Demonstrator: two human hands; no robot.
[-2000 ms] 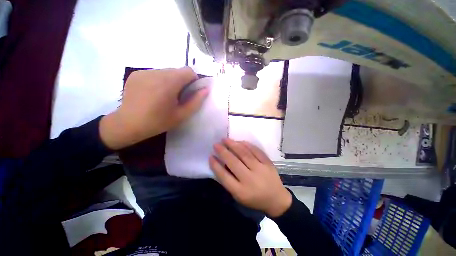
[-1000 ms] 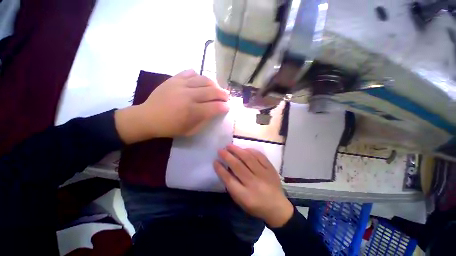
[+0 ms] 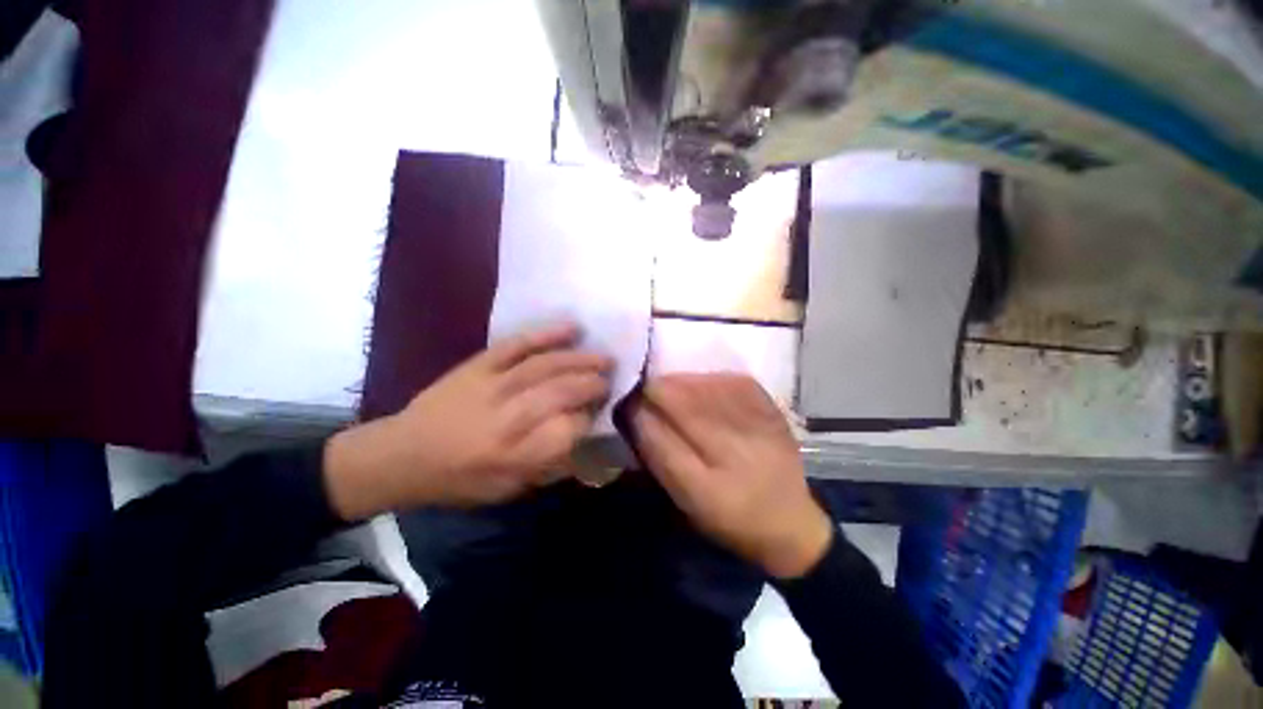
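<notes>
A white rectangular piece [image 3: 568, 263] lies on a maroon panel [image 3: 441, 263] with a frayed left edge, its right edge along the machine's needle area, which is washed out by glare. My left hand [image 3: 492, 423] rests on the lower part of the white piece, fingers slightly bent. My right hand [image 3: 723, 450] pinches the lower right edge, where a dark maroon edge is turned up. Both hands are near the table's front edge, below the needle. The round metal knob [image 3: 713, 218] is just right of the needle area.
A stack of small pieces [image 3: 889, 298], white on top, lies right of the needle. The machine head [image 3: 970, 104] spans the top right. Maroon fabric [image 3: 146, 208] drapes at the left. Blue crates [image 3: 1004, 575] stand below the table. Lint lies at the table's right.
My left hand has moved from beside the needle down to the lower part of the piece. My right hand has closed its fingers on the lower edge. The camera view has shifted.
</notes>
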